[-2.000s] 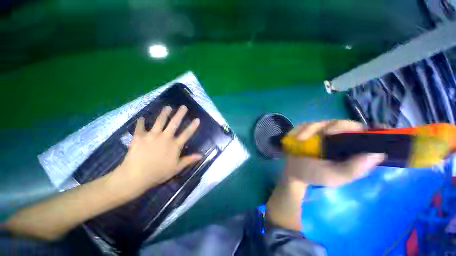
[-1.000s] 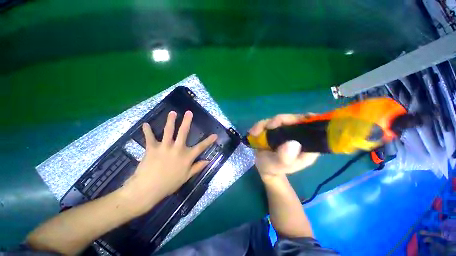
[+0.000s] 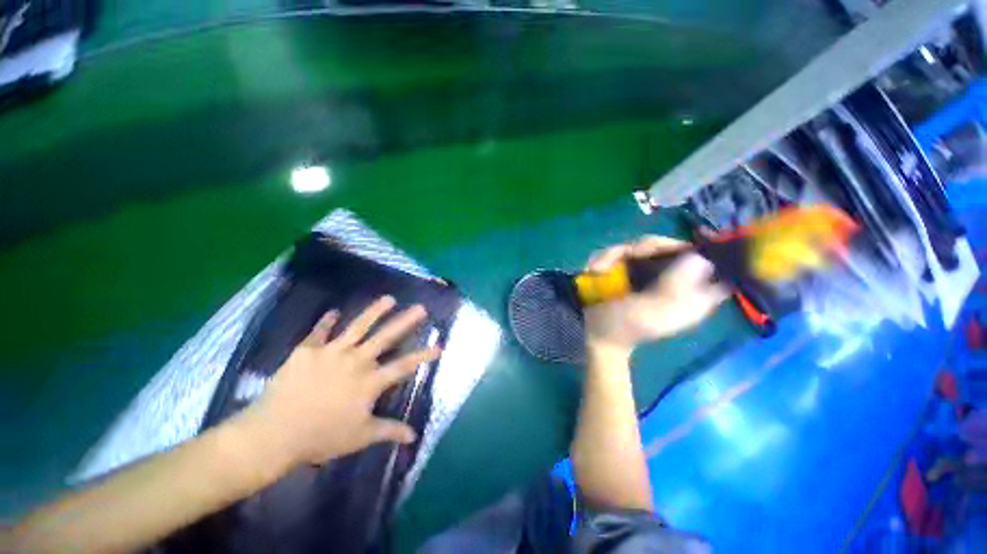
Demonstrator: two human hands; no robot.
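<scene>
The black plastic housing [image 3: 325, 276] lies at an angle on a silvery bubble wrap sheet [image 3: 460, 363] at the lower left; it is blurred. My left hand [image 3: 341, 384] lies on the housing with its fingers spread, partly hiding a small white patch [image 3: 251, 386]. My right hand [image 3: 655, 292] grips the electric screwdriver [image 3: 747, 254], which is held level with its yellow nose pointing left. The nose's tip is over the right part of the round dark screw dish [image 3: 541, 316]. I cannot see any screw.
A slanting metal post [image 3: 801, 97] comes down at the upper right. Behind it is a stack of housings with pale wrapping sheets [image 3: 898, 216]. An orange-red and black tool [image 3: 754, 312] lies below the post. Blue floor [image 3: 747, 433] is at the lower right. A dark and white object [image 3: 38, 49] is at the upper left.
My right hand has moved the screwdriver from the housing's right corner to the screw dish. My left hand stays spread on the housing. The view has shifted.
</scene>
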